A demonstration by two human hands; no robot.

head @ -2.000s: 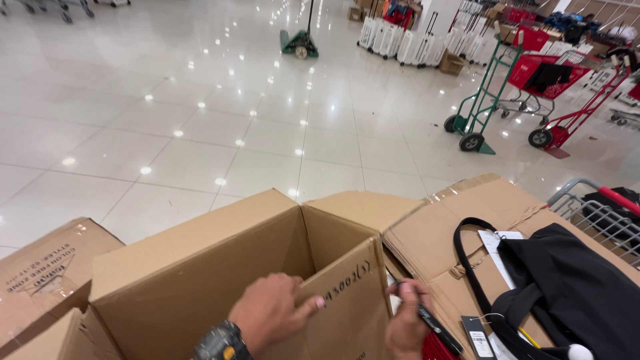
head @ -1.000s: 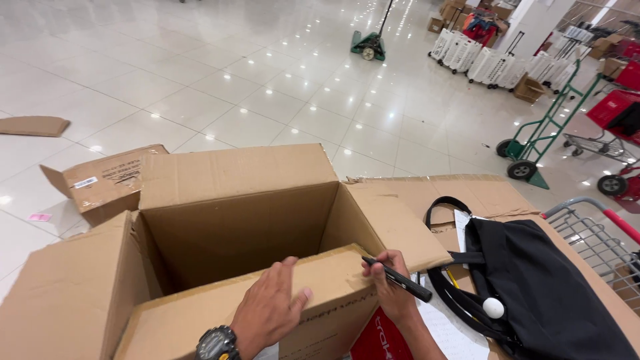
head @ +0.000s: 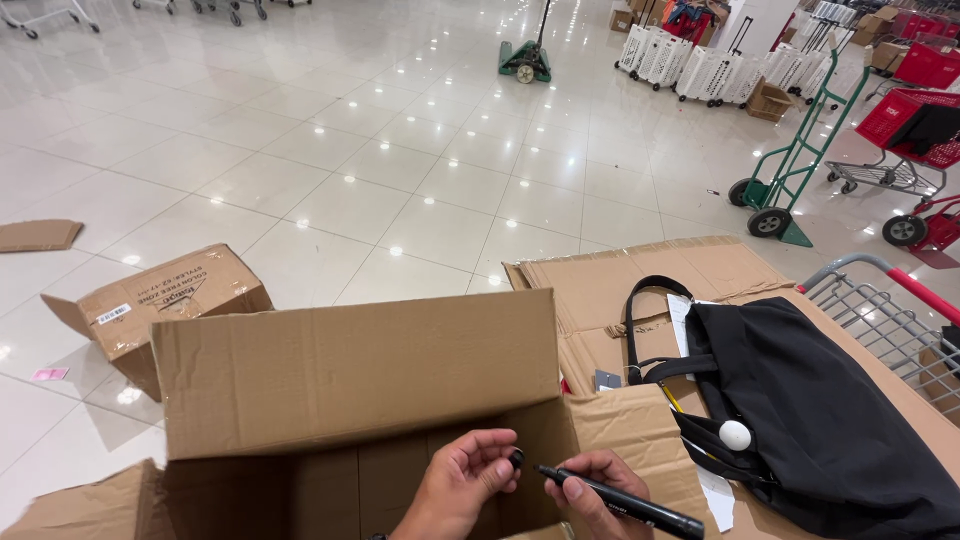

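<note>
Over an open cardboard box (head: 360, 367), my left hand (head: 469, 480) pinches a small black marker cap (head: 516, 458) between thumb and fingers. To its right, my right hand (head: 600, 491) holds a black marker pen (head: 630, 504), its bare tip pointing left toward the cap. Cap and tip are apart. The inside of the box is partly in shadow, and its lower part is cut off by the frame edge.
At right, a black fabric bag (head: 810, 405) lies on flattened cardboard (head: 585, 285), beside a wire cart (head: 877, 300). Another carton (head: 176, 300) stands on the floor at left. Farther off are a green hand truck (head: 802, 157) and a pallet jack (head: 525, 64).
My left hand has left the box flap and now holds the cap. The marker tip is now uncovered in my right hand. The near flap with handwriting is no longer in view.
</note>
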